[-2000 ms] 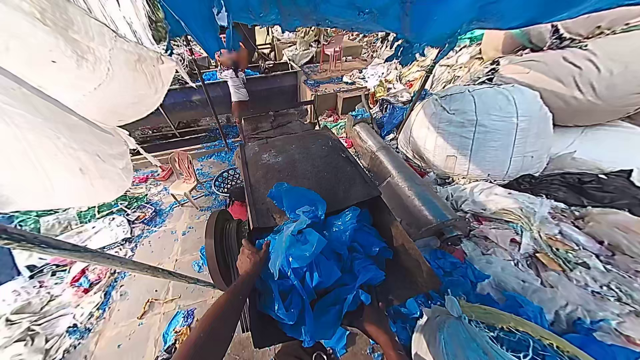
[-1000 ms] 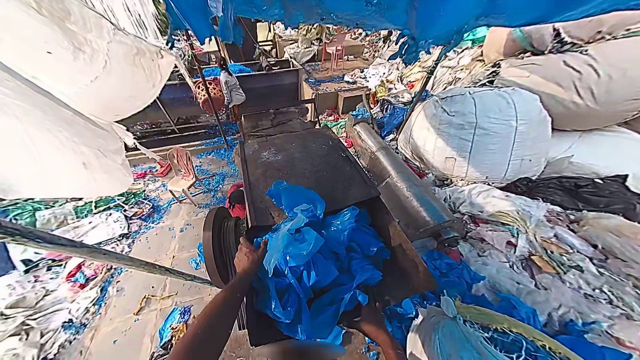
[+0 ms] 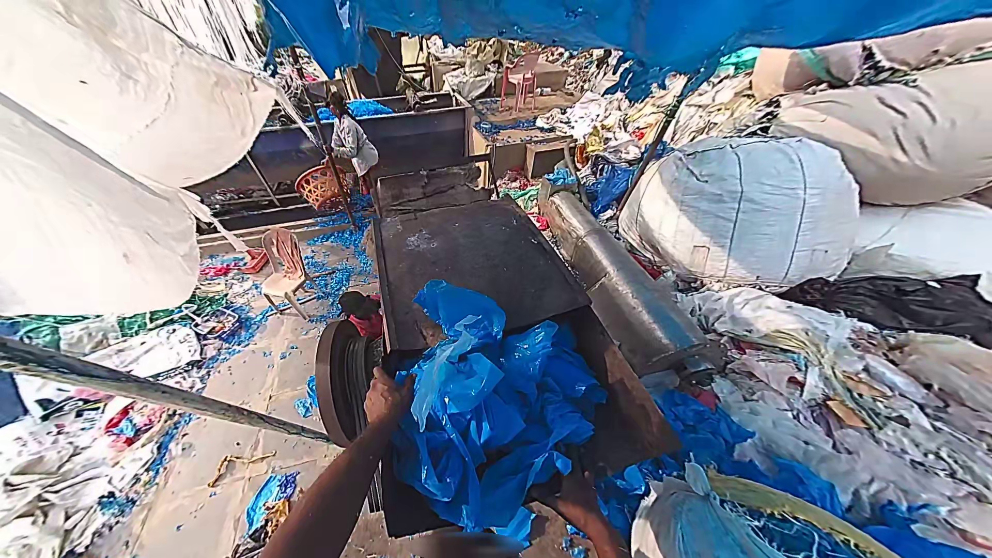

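Note:
Crumpled blue plastic film [image 3: 496, 411] fills the open mouth of a dark metal machine hopper [image 3: 480, 263] below me. My left hand [image 3: 387, 399] is at the hopper's left edge, beside the black pulley wheel [image 3: 341, 384], its fingertips touching the film; whether they grip the film or the edge is not clear. My right hand [image 3: 570, 496] is at the lower right of the pile, its fingers partly hidden under the film and in shadow.
A metal cylinder [image 3: 620, 279] lies along the machine's right side. Large white sacks [image 3: 744, 209] and loose plastic stand farther right. A slanting pole [image 3: 163, 391], a plastic chair [image 3: 287, 267] and someone in red beside the wheel are left. Another person [image 3: 353, 143] with an orange basket [image 3: 319, 187] stands beyond.
The person at the back has lowered the orange basket from shoulder height to beside the legs. My hands and the blue film stay in nearly the same place.

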